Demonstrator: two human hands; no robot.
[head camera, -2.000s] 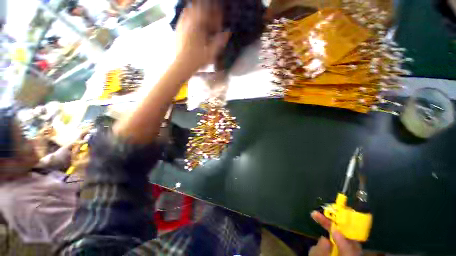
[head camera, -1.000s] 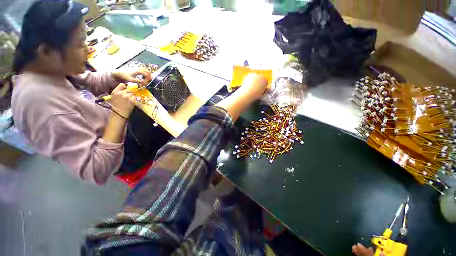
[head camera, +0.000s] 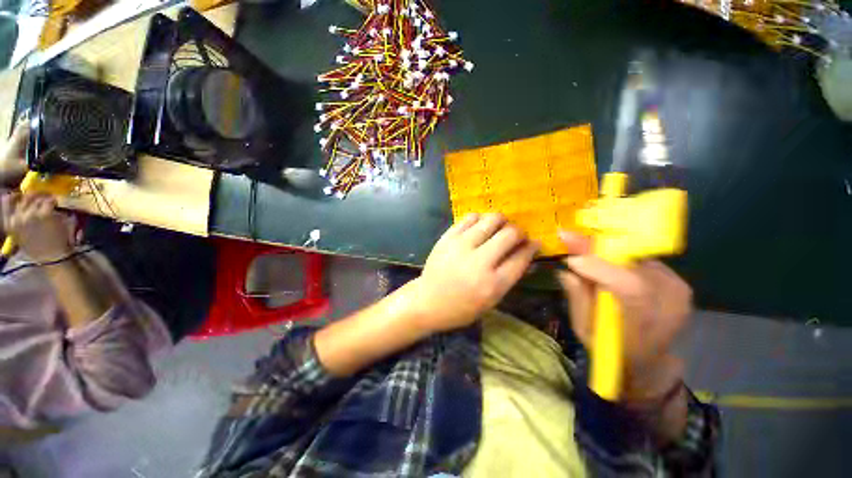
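Note:
An orange-amber circuit board panel (head camera: 523, 179) with grid lines lies on the dark green benchtop in front of me. My left hand (head camera: 478, 266) rests on its near edge with the fingers on top, holding it. My right hand (head camera: 628, 303) holds the yellow soldering iron (head camera: 645, 222), blurred, at the panel's right edge. Its long handle points toward me and its silver tip points away, blurred over the benchtop. A pile of loose leads (head camera: 392, 89), red and yellow with white plugs, lies beyond the panel to the left.
Two black fans (head camera: 86, 121) stand at the left on a tan board. Another worker's hand (head camera: 42, 224) holds a yellow tool there. A red stool (head camera: 266, 280) is below the bench edge. Panels with leads (head camera: 775, 21) lie at the far right, near a round container (head camera: 839, 79).
My left hand has come back from the far side of the bench with an amber panel, now in front of me. The iron has moved in beside it. The view has shifted.

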